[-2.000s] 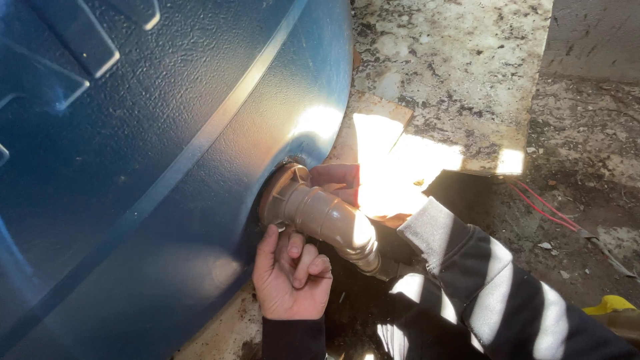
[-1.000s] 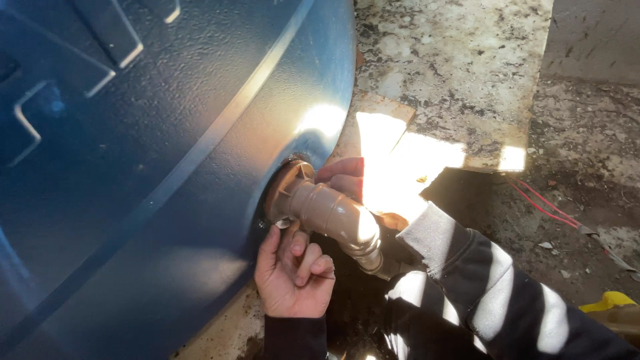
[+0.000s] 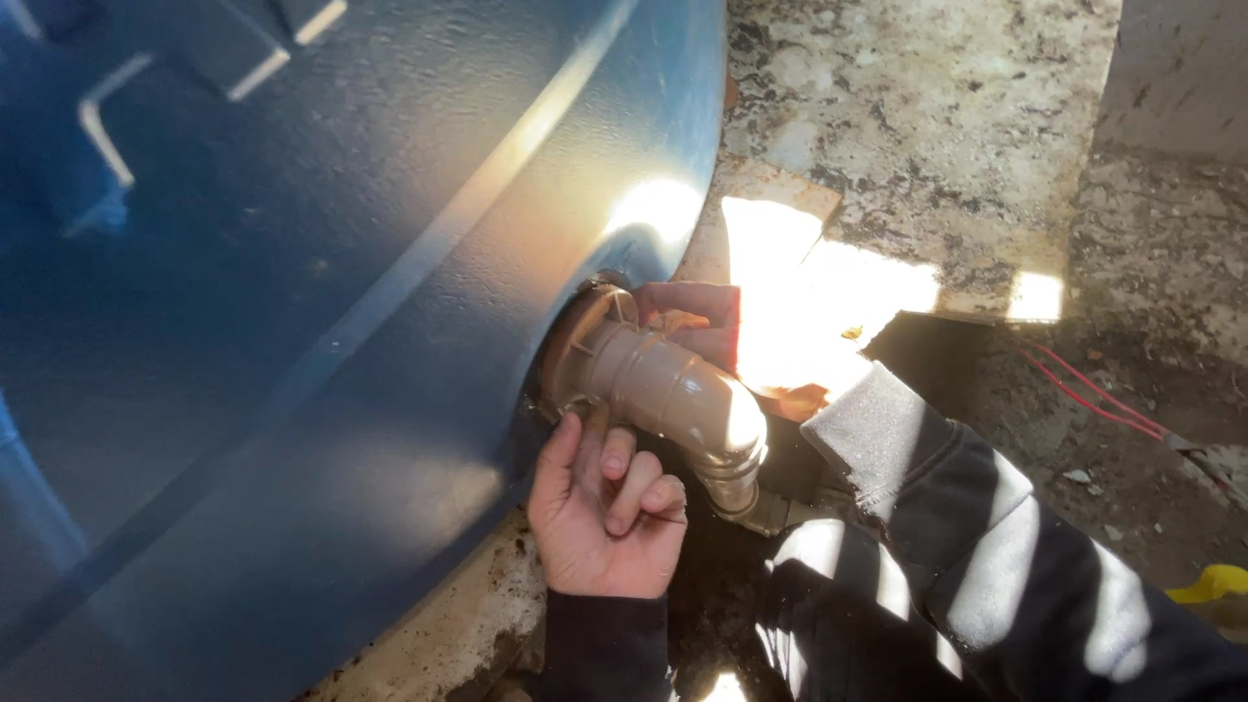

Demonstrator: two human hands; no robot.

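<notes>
A brown plastic flanged fitting (image 3: 585, 356) sits against the side of a large blue plastic tank (image 3: 390, 322). From it a brown plastic elbow pipe (image 3: 682, 395) bends down to the right. My left hand (image 3: 609, 522), palm up, has its thumb and index finger at the flange's lower edge; the other fingers are curled. Their contact with the flange is partly hidden. On the upper right side of the flange are the fingers of my right hand (image 3: 697, 317). Strong sunlight washes out most of that hand, and its fingertips are hidden behind the fitting.
A stained pale slab (image 3: 907, 127) lies beyond the tank, with a smaller board piece (image 3: 780, 190) beside it. Thin red wires (image 3: 1092, 390) run over the dirty ground at the right. Something yellow (image 3: 1209, 583) is at the right edge. My striped-lit dark sleeve (image 3: 994, 546) crosses the lower right.
</notes>
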